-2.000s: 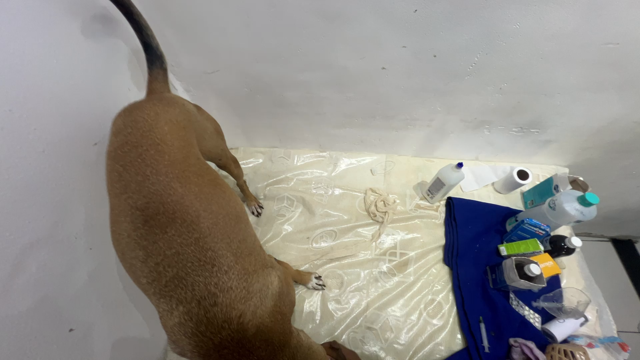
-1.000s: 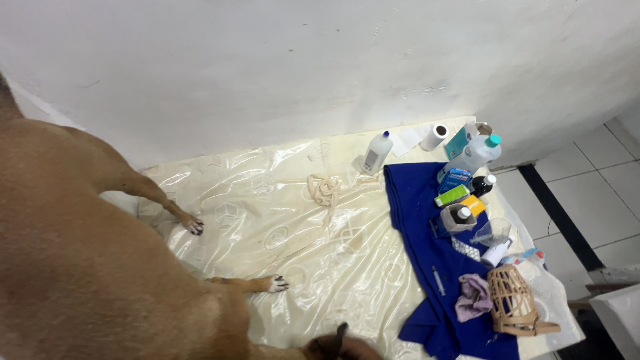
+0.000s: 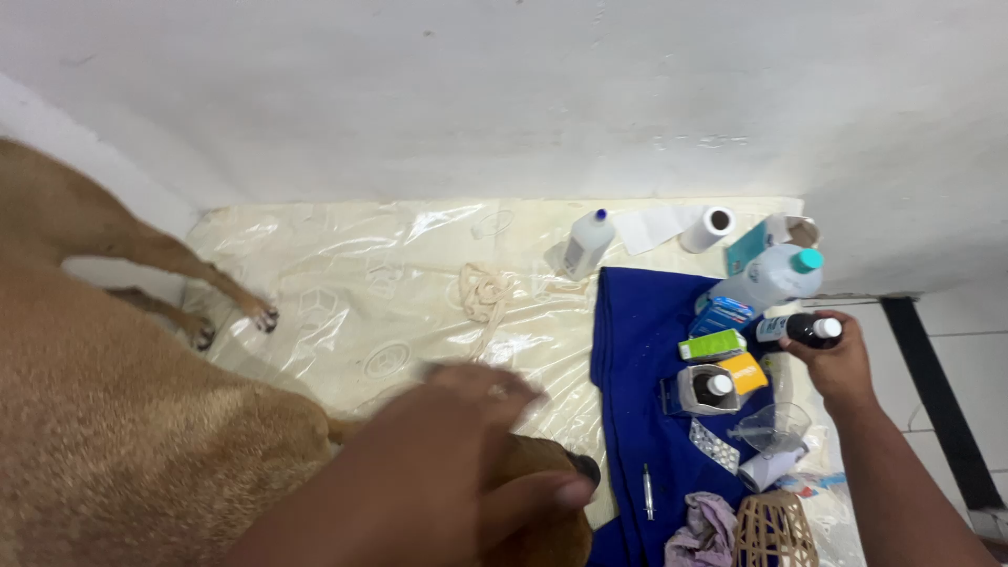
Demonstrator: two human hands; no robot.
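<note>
My right hand (image 3: 839, 362) is closed around a dark bottle with a white cap (image 3: 813, 329), at the right edge of the blue cloth. Blurred in the lower middle, my left hand (image 3: 472, 457) is over the head of a brown dog (image 3: 551, 504), fingers apart; whether it touches the dog is unclear. The dog's body (image 3: 142, 409) fills the lower left. Near my right hand are a clear bottle with a teal cap (image 3: 776, 276), a blue box (image 3: 720, 316), a green box (image 3: 713, 345), a yellow box (image 3: 744, 373) and an open box holding another dark bottle (image 3: 709, 390).
On the blue cloth (image 3: 638, 339) lie a syringe (image 3: 648, 492), a blister pack (image 3: 713, 446) and a crumpled purple cloth (image 3: 703, 531). A basket-style muzzle (image 3: 776, 531) is beside it. A white bottle (image 3: 588, 246), a paper roll (image 3: 709, 228) and cream cord (image 3: 482, 295) rest on plastic sheeting.
Both my hands have come into view, the right now gripping the dark bottle. The view has shifted, and the dog's head shows more at the lower middle.
</note>
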